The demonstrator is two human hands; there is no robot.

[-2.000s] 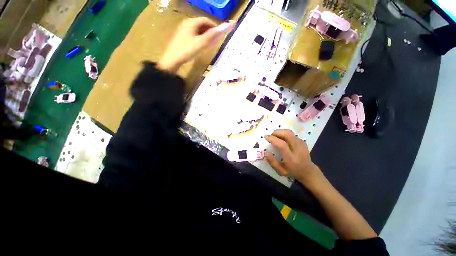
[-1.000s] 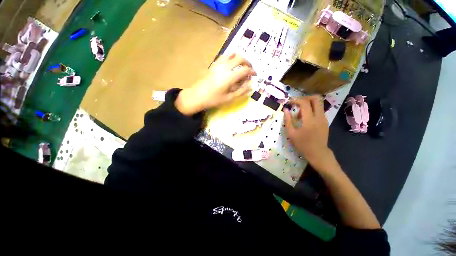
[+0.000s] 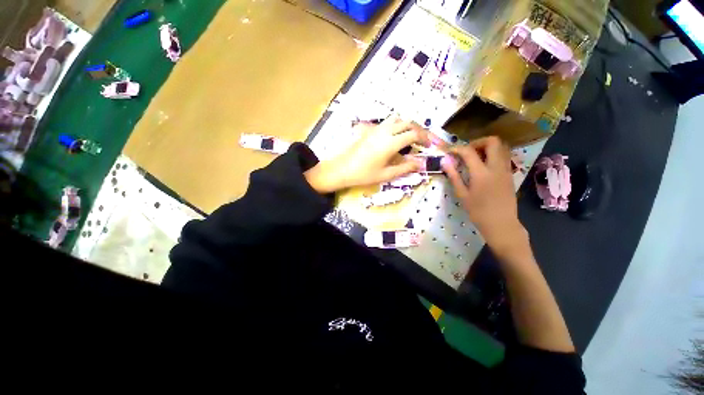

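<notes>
My left hand (image 3: 376,158) and my right hand (image 3: 486,183) meet over the white board, fingertips pinching a small pink part with a black square (image 3: 434,163) between them. Fingers hide much of it. A pink-and-white unit (image 3: 391,238) lies at the board's near edge. Thin curved pink and dark parts (image 3: 397,190) lie on the yellow sheet (image 3: 392,212) below my left hand. Two black square pieces (image 3: 421,59) lie at the board's far end near slim pink and dark parts (image 3: 441,68). Another pink-and-white unit (image 3: 264,143) lies on the brown sheet beside my left sleeve.
A cardboard box (image 3: 494,96) bears a pink unit (image 3: 544,50) and a black piece (image 3: 534,86). Paired pink units (image 3: 553,181) lie by a black rounded object (image 3: 589,190). A blue bin (image 3: 359,8) is beyond. The green belt (image 3: 147,58) carries units and blue cylinders; pink housings (image 3: 35,73) lie beyond.
My left hand has moved right to meet my right hand, and both now hold the small part. Items on the belt have shifted up in view. The unit on the brown sheet shows more fully.
</notes>
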